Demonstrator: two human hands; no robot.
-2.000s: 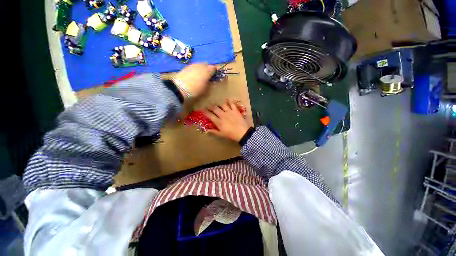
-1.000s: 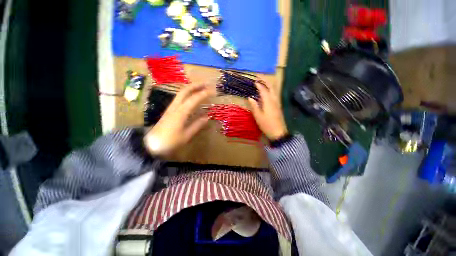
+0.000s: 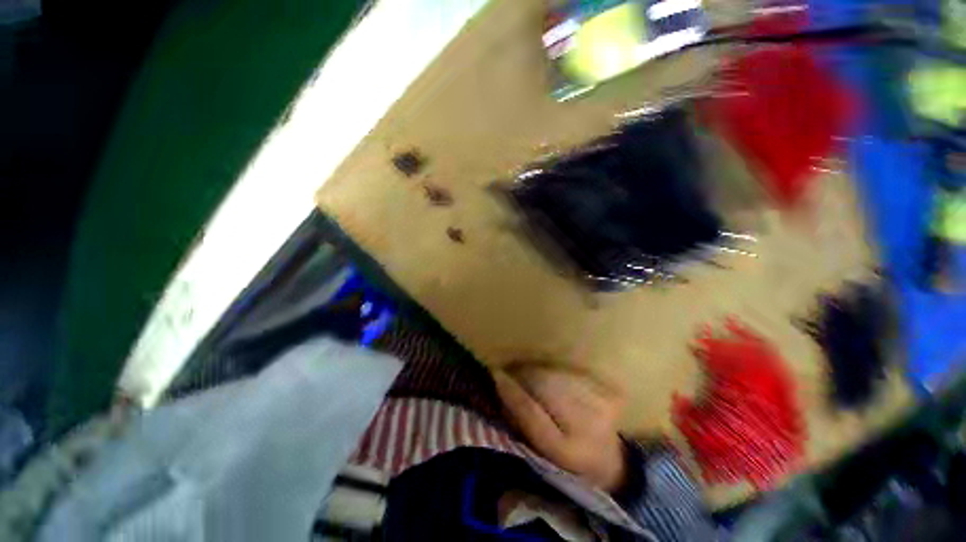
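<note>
My right hand (image 3: 567, 418) is at the front edge of the tan cardboard sheet (image 3: 424, 265), against the striped apron. It is blurred, and whether it holds anything is unclear. My left hand is out of the picture. A red wire pile (image 3: 747, 408) lies right of my right hand, with a black wire pile (image 3: 853, 344) beside it. A larger black wire pile (image 3: 625, 201) and another red wire pile (image 3: 789, 106) lie farther up. A circuit board (image 3: 609, 44) with a yellow block lies at the top, cut off by the picture's edge.
The blue sheet (image 3: 900, 244) is at the right, with other boards (image 3: 943, 90) on it, partly cut off. A white strip (image 3: 265, 201) runs along the cardboard's left side, beside the green bench top (image 3: 159, 138). Dark marks (image 3: 436, 196) show on the cardboard.
The view has swung left and tilted, coming closer to the cardboard. My left hand has left the picture. My right hand has moved from the right-hand piles to the cardboard's front edge.
</note>
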